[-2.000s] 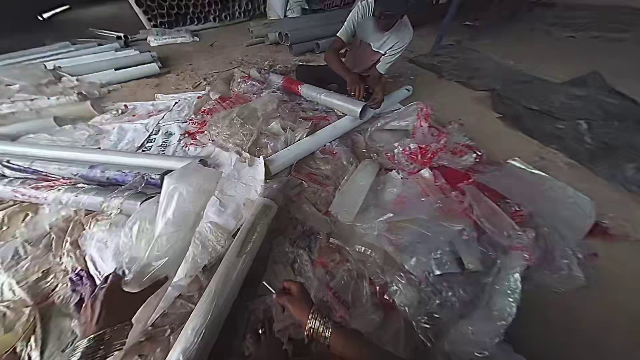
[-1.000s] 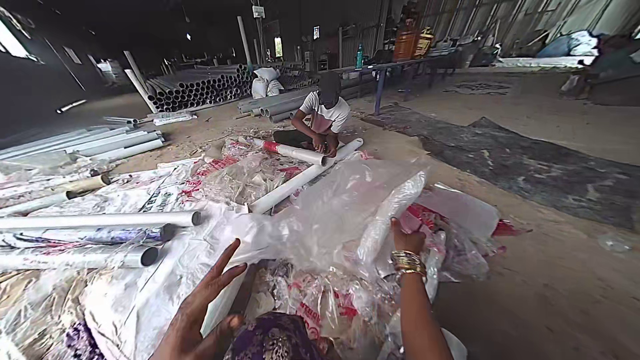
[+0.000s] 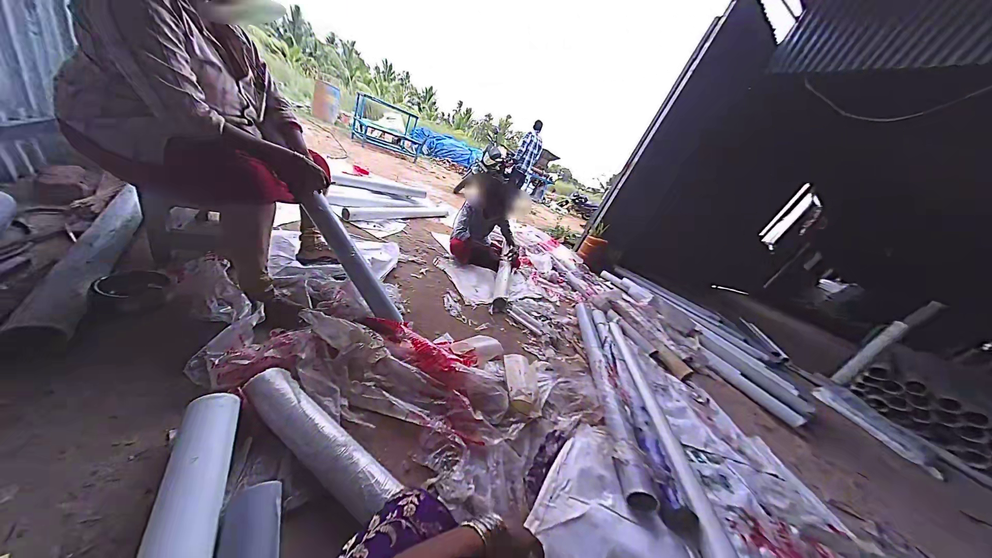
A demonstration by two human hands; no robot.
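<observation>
At the bottom edge, my left hand (image 3: 521, 541) shows only in part, beyond gold bangles (image 3: 487, 527) and a purple patterned sleeve (image 3: 407, 523). It is dark and cut off by the frame, so its fingers and anything in them are hidden. Crumpled clear plastic film (image 3: 473, 465) with red print lies nearest to it. A pipe wrapped in clear film (image 3: 325, 442) runs up to the left from the sleeve. Two bare grey pipes (image 3: 190, 480) (image 3: 252, 523) lie left of it. My right hand is out of view.
At upper left a person (image 3: 194, 116) holds a grey pipe (image 3: 353, 256) slanting down onto the film. Another person (image 3: 484, 229) sits farther back with a pipe (image 3: 502, 283). Long pipes (image 3: 604, 403) lie on white sheeting at right. A black bowl (image 3: 132, 288) stands at left.
The view has swung widely and tilted. One second ago both my hands showed, the right one at a sheet of clear plastic; now only part of the left shows.
</observation>
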